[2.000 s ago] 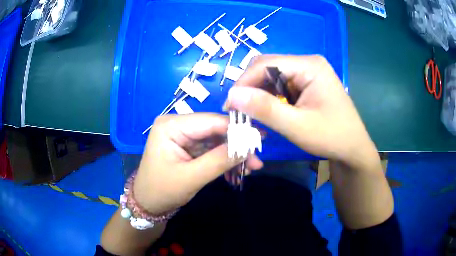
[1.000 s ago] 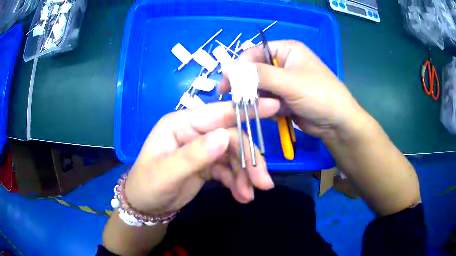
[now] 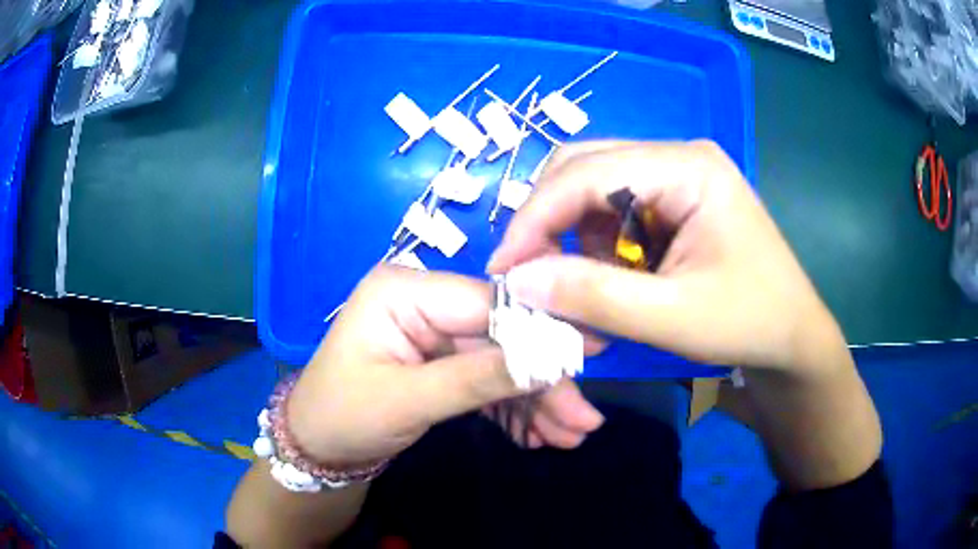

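A bundle of labelled rods (image 3: 539,345) is held between my two hands over the front edge of the blue tray (image 3: 281,214). Its white flags fan to the right. My left hand (image 3: 391,359) grips the bundle from the left and below. My right hand (image 3: 654,241) pinches the rod ends at the top with thumb and fingertips. It also keeps an orange-handled hand tool (image 3: 631,249) in its curled fingers; most of the tool is hidden. More labelled rods (image 3: 460,133) lie loosely crossed in the tray.
A clear parts tub (image 3: 115,54) with tagged rods stands at the upper left. A digital scale (image 3: 788,30) is at the upper right. Orange-red scissors (image 3: 933,188) and clear plastic bags (image 3: 931,54) lie at the right. A blue tray's edge shows at the far left.
A second ago the bundle had its flags up and bare rods down over my opened left fingers. Now my left hand is closed on it, and my right fingers pinch the rod ends above the flags.
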